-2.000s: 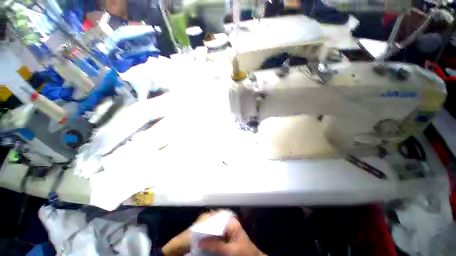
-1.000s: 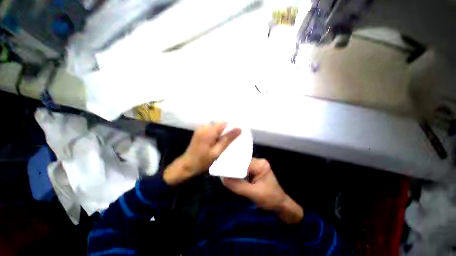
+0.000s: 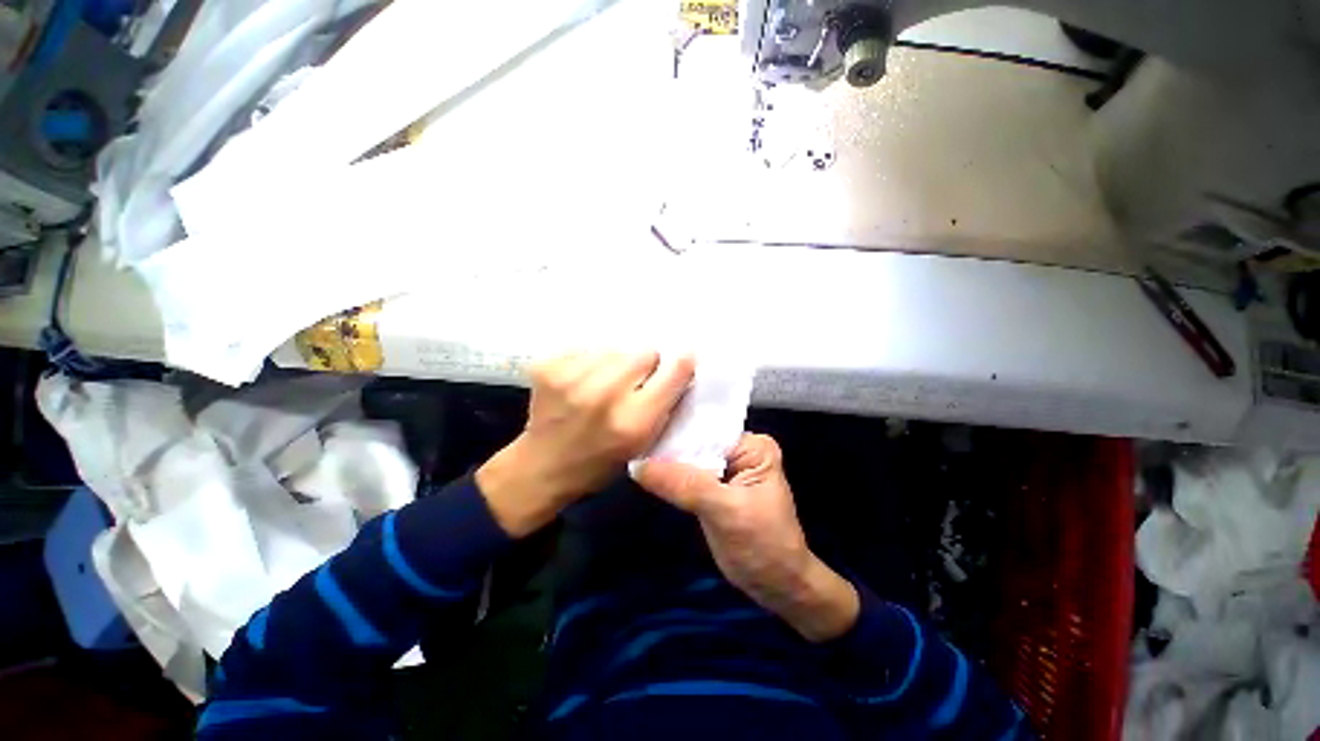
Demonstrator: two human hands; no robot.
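A small white cut piece point(image 3: 709, 417) is held between my two hands at the table's front edge, above my lap. My left hand point(image 3: 601, 420) grips its upper left side with curled fingers. My right hand point(image 3: 746, 514) pinches its lower end between thumb and fingers. The piece looks folded; part of it is hidden by the fingers. A pile of white pieces point(image 3: 362, 217) lies on the table left of the needle, partly washed out by glare.
The sewing machine's bed point(image 3: 984, 174) is beyond my hands to the right. Dark red snips point(image 3: 1190, 322) lie on the table at right. Yellow tape point(image 3: 342, 339) is at the front left. A white bundle point(image 3: 232, 507), blue stool point(image 3: 87, 568) and red crate point(image 3: 1079, 579) are below.
Since one second ago, the view has shifted and sharpened. My left fingers have curled further over the white piece, and less of it shows. Two seconds ago my hands were low at the picture's bottom edge.
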